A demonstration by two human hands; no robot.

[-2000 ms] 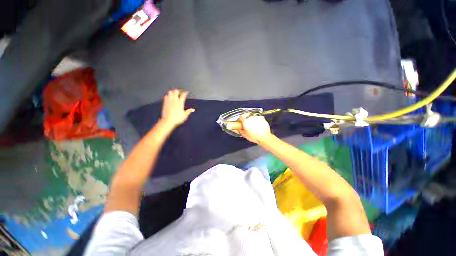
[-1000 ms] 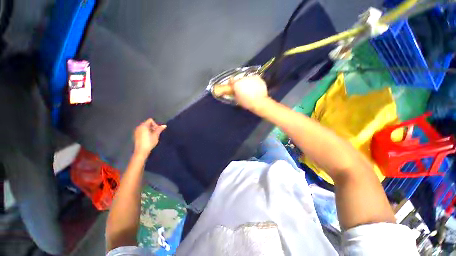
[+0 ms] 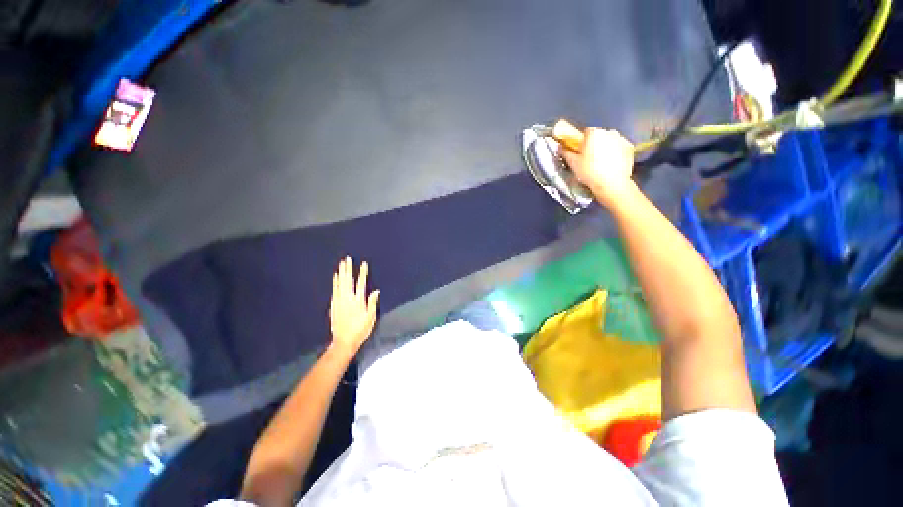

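Dark navy trousers lie flat as a long strip along the near edge of the grey padded table cover. My left hand rests flat on the cloth near its lower edge, fingers spread, holding nothing. My right hand grips the tan handle of the silver steam iron. The iron is at the right end of the visible strip, its tip pointing towards me. Whether its plate touches the cloth cannot be told.
A yellow hose and a black cable run right from the iron. A printed card lies far left. Blue crates, a yellow cloth and a red plastic bag are beyond the table's near side.
The iron has moved right along the trousers and turned, its tip now towards me. My left hand has moved right onto the cloth and opened flat. The camera view has swung.
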